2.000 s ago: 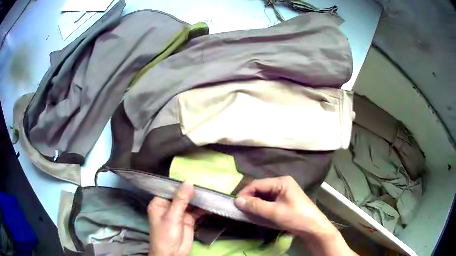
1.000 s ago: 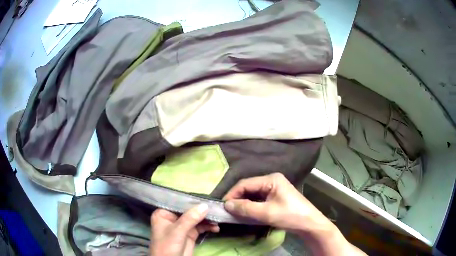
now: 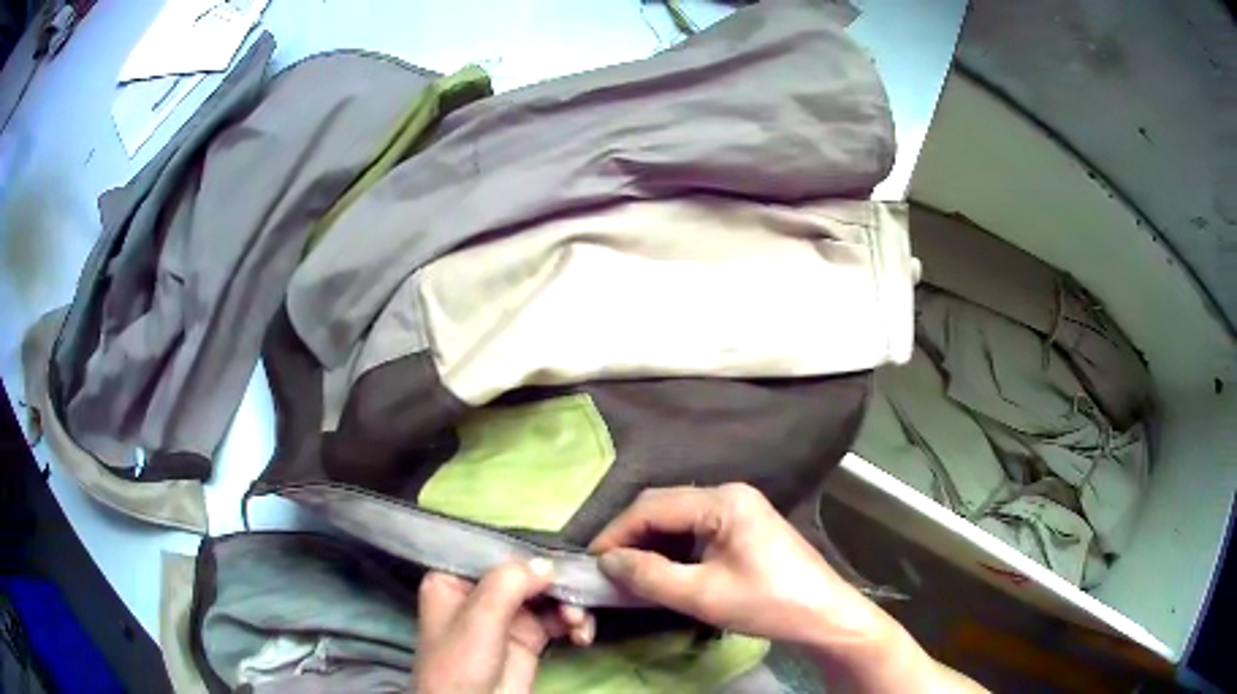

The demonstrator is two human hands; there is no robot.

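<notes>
A part-sewn garment lies spread over the white table, with grey-brown cloth [image 3: 611,136], a beige panel [image 3: 665,292], a dark brown panel [image 3: 733,420] and a lime-green panel [image 3: 522,468]. A long, narrow grey garment edge [image 3: 407,532] runs along its near side. My left hand [image 3: 495,626] pinches this edge from below between thumb and fingers. My right hand [image 3: 712,563] pinches the same edge just to the right. The hands are close together, and the fingers hide part of the edge.
A pale bin [image 3: 1011,542] holding grey-brown cloth [image 3: 1017,393] stands at the right. White paper sheets [image 3: 190,41] lie on the white table [image 3: 543,34] at the upper left. Dark strands [image 3: 674,16] show at the top. A blue object [image 3: 48,630] is at the lower left.
The whole view has shifted, so the garment sits further left and slightly higher than two seconds ago. Both hands remain pinching the edge, now closer together, and the lime-green panel shows more fully.
</notes>
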